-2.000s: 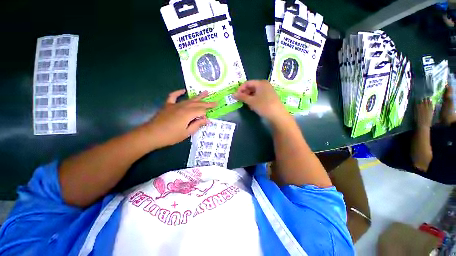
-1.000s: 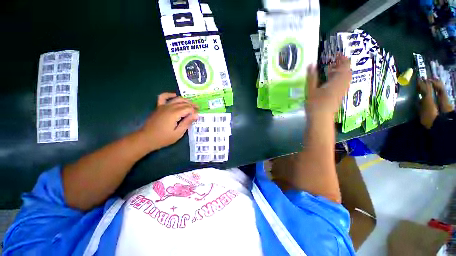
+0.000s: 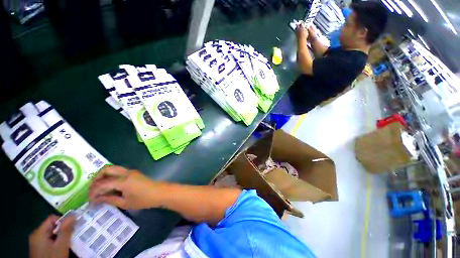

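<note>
Smart watch boxes [image 3: 56,166] lie overlapping at the left, white tops up and away, green bottoms near my hands. The label sheet [image 3: 103,233], with two columns of barcodes, lies just below them. My left hand [image 3: 53,237], cut off at the lower left, pinches the sheet's left edge between thumb and fingers. My right hand [image 3: 123,189] is over the sheet's upper edge beside the green bottoms, fingers curled and slightly blurred. Whether a label is at its fingertips cannot be told.
A small box pile [image 3: 166,111] lies right of my hands, and a large fanned stack [image 3: 234,85] beyond it, near a pale post [image 3: 200,25]. An open brown carton [image 3: 292,174] with crumpled paper stands at the bench edge. A person [image 3: 333,65] in black works further along.
The view has swung to the right, showing the carton and floor. My right hand has left the small box pile and come back to the label sheet. My left hand now pinches the sheet's edge.
</note>
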